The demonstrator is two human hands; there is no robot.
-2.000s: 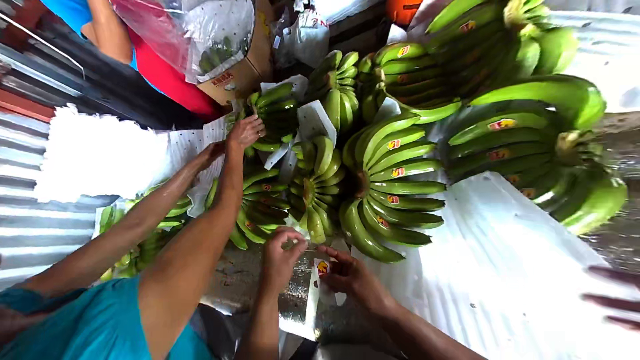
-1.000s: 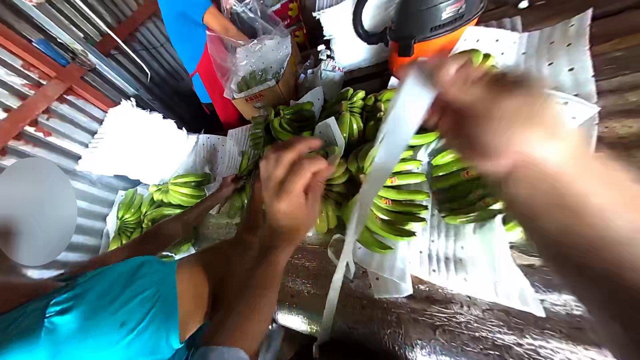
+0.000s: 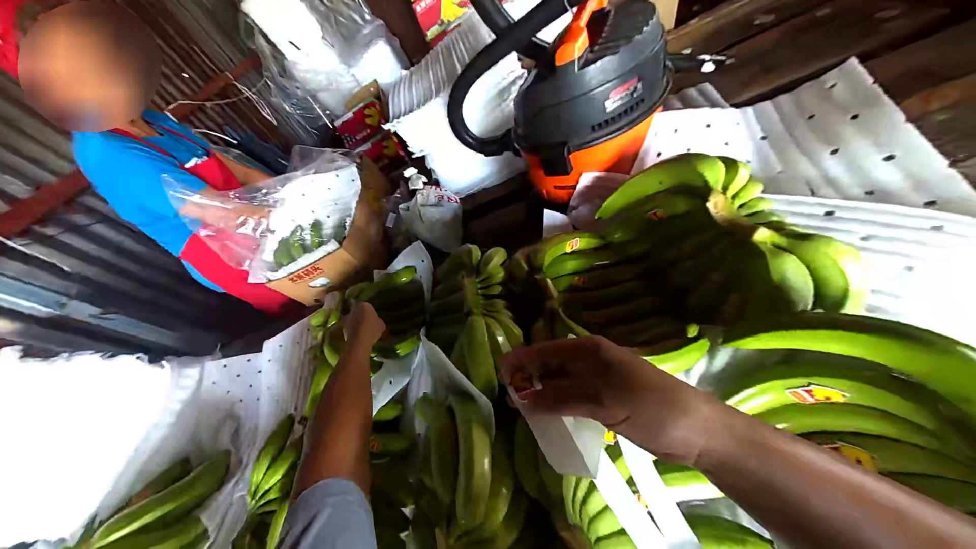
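Observation:
My right hand [image 3: 587, 377] pinches a white backing strip [image 3: 568, 442] bearing small red and yellow stickers; the strip trails down over green bananas [image 3: 595, 503]. My left hand [image 3: 364, 324], reaching out from a grey sleeve, is at a bunch of green bananas [image 3: 396, 297]; its fingertips are hidden, so its grip cannot be told. Between the hands lies another bunch [image 3: 476, 328], with thin white sheeting [image 3: 446, 366] beside it. Big bunches at the right [image 3: 823, 396] and upper right [image 3: 732, 221] carry stickers on some fruits.
A co-worker in a blue shirt and red apron [image 3: 145, 183] stands behind a plastic-lined cardboard box [image 3: 335, 267] with green bananas inside. A black and orange canister vacuum [image 3: 595, 99] is beyond the fruit. Perforated white foam sheets [image 3: 846, 137] lie around; more bananas [image 3: 168, 503] are at lower left.
The view has swung toward the box and vacuum. My right hand, blurred and raised with the strip a second ago, is now low over the bananas. The teal-shirted co-worker is out of view.

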